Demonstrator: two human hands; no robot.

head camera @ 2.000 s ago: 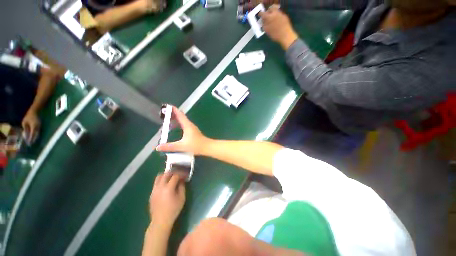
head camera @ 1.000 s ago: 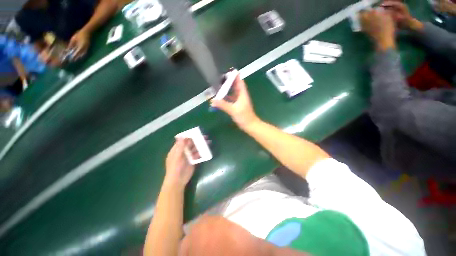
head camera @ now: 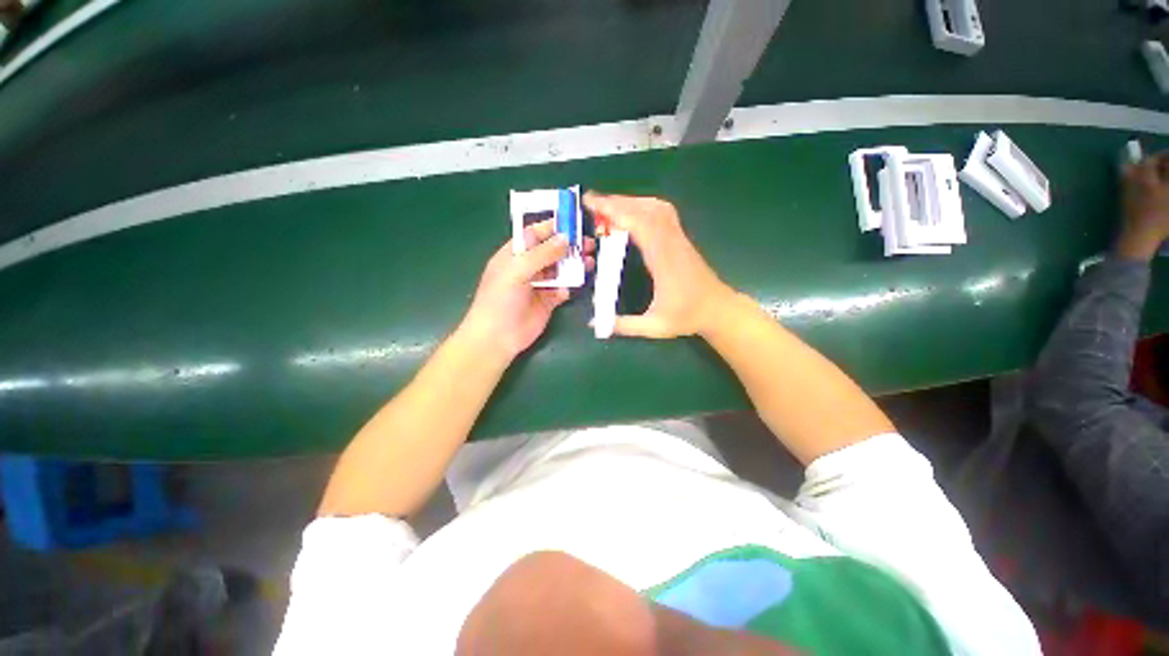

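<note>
My left hand [head camera: 515, 288] holds a white rectangular front cover [head camera: 526, 205] with a large window. A bright blue cylinder [head camera: 567, 215] lies along its right side, partly under my fingers. My right hand [head camera: 663, 272] grips a white case part [head camera: 609, 285], seen edge-on as a narrow upright bar, between thumb and fingers. A small red-orange spot shows by the right fingertips. The two parts are close together just above the green ledge, with a narrow gap between them. Wires cannot be made out clearly.
A loose stack of white frames [head camera: 926, 205] lies on the green ledge to the right, with two more white parts [head camera: 1004, 173] beside it. A grey post [head camera: 731, 64] rises from the pale rail [head camera: 423, 160]. A white unit [head camera: 955, 23] sits on the belt. Another person's sleeve [head camera: 1096, 346] is at far right.
The view has turned, putting the rail across the top. My hands have come together, bringing the cover and case part close. The blue cylinder now shows clearly beside the cover.
</note>
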